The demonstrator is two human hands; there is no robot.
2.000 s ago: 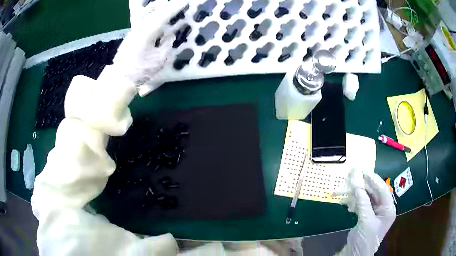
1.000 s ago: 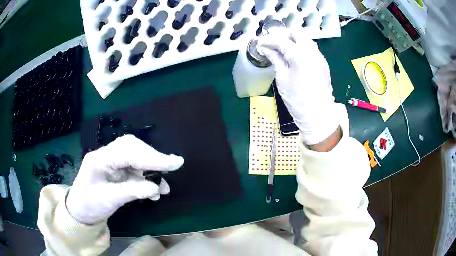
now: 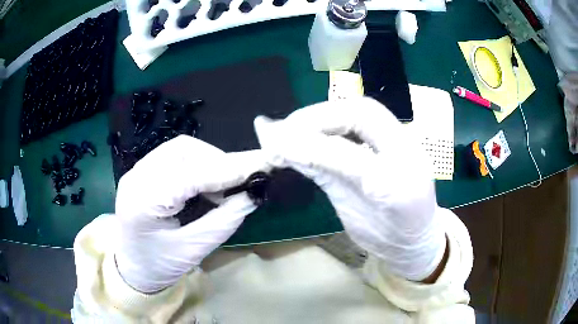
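Observation:
My left hand [image 3: 171,212], in a white glove, holds a glossy black moulded part [image 3: 256,186] between thumb and fingers, above the near part of the black foam mat [image 3: 247,88]. My right hand [image 3: 361,171], also gloved in white, meets the left fingertips just above the part. A bit of white shows at its fingertips; I cannot tell whether it is a wipe or glove. More black parts lie loose on the mat [image 3: 152,120] and in a small group on the green bench to its left [image 3: 66,171].
A black parts tray [image 3: 70,69] is at far left, a white blister tray [image 3: 247,19] at the top. A pump bottle [image 3: 336,44], phone [image 3: 385,73] and dot sheet [image 3: 437,126] are beyond my right hand. Right: pink pen-like tool [image 3: 475,99], yellow tape roll [image 3: 487,68], orange-and-black tool [image 3: 480,158]. A person's sleeve shows at upper right.
My left hand has come down from the blister tray and now holds a black part. My right hand went to the pump bottle, then came back to meet the left hand.

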